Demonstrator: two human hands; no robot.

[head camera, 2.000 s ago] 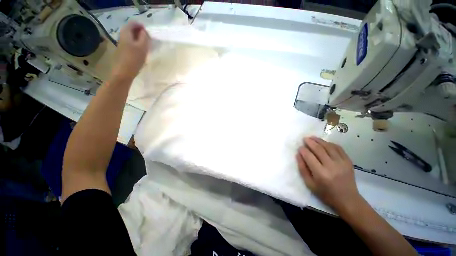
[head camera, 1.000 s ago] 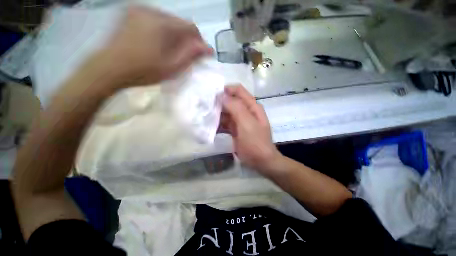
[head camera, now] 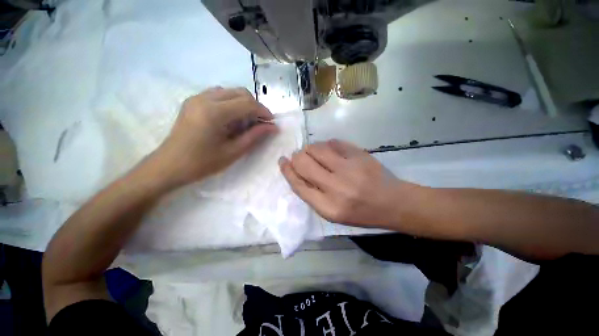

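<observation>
A white garment piece (head camera: 263,177) lies on the machine bed, with a loose corner pointing toward the wearer. My left hand (head camera: 217,131) pinches its edge between thumb and fingers just in front of the presser foot area. My right hand (head camera: 341,180) lies on the cloth's right edge, fingers bent onto it; whether it pinches the cloth is partly hidden. The sewing machine head (head camera: 289,29) is above the hands. A beige ribbed knob (head camera: 357,80) is right of the needle area. The needle itself cannot be made out.
Black thread snips (head camera: 477,90) and a thin pale stick (head camera: 533,69) lie on the bed at the right. More white cloth (head camera: 164,42) spreads over the table at the left. Cream cloth (head camera: 197,302) hangs over the lap. White cloth (head camera: 489,289) lies below the table edge at lower right.
The view has come closer to the needle area. The spread cloth is now gathered between my hands, its edge near the foot. My left hand has come from the far left to the foot area.
</observation>
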